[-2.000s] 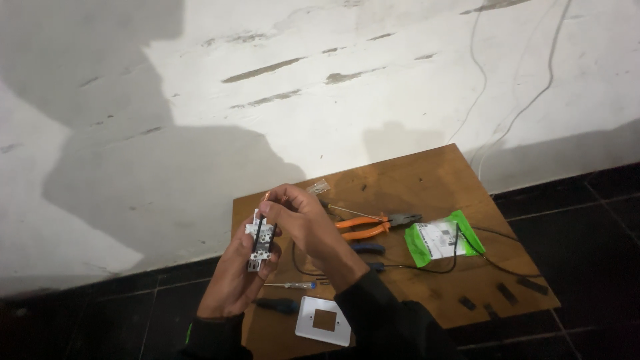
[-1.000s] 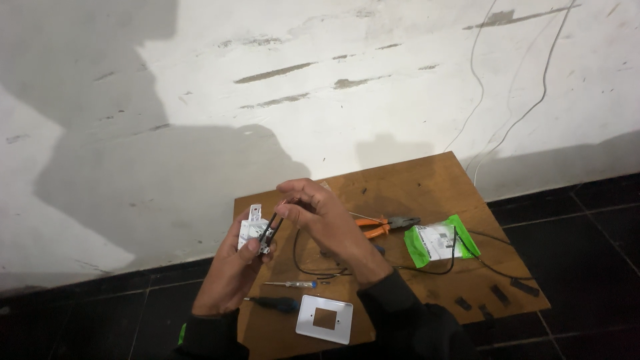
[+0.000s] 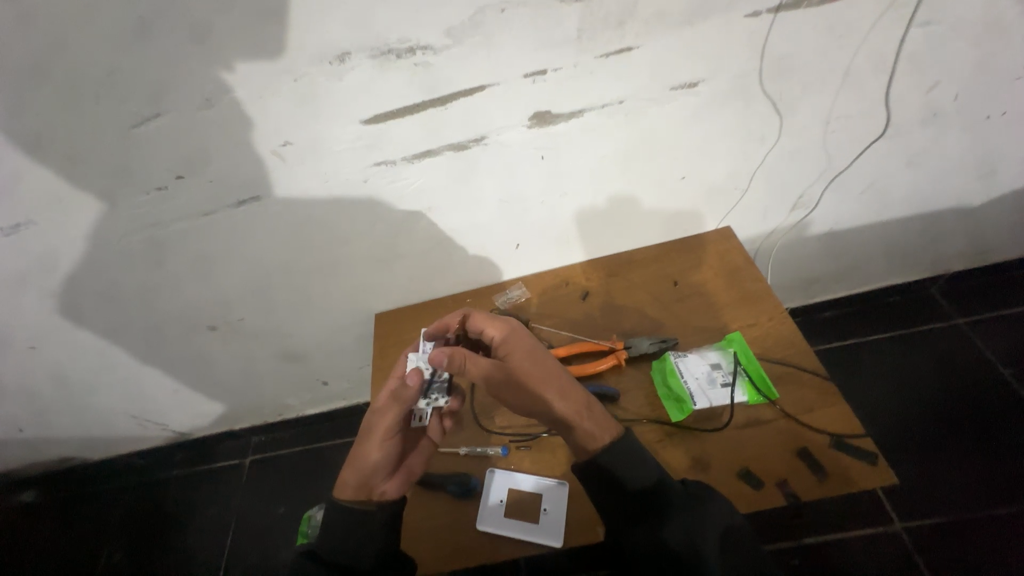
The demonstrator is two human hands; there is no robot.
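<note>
My left hand [image 3: 392, 436] holds a white electrical module on its mounting frame [image 3: 430, 384], upright over the table's left side. Short black wires lie along the module. The thumb and fingers of my right hand [image 3: 512, 368] close on the module's upper part and a wire there; its exact fingertip hold is partly hidden. Below the hands lie a tester screwdriver [image 3: 480, 451] with a clear handle, a dark-handled tool [image 3: 450, 483] and a white wall plate [image 3: 522, 507] with a square opening.
On the wooden table [image 3: 672, 280] lie orange-handled pliers [image 3: 600, 356], a green and white packet [image 3: 708, 376], black cable [image 3: 672, 426], a small clear bag [image 3: 512, 295] and several dark scraps [image 3: 811, 462]. The wall with hanging wires [image 3: 886, 104] stands behind.
My right hand has come down from beside the module, where it was pinching the wires a second ago, onto the module's upper part. The module has turned in my left hand.
</note>
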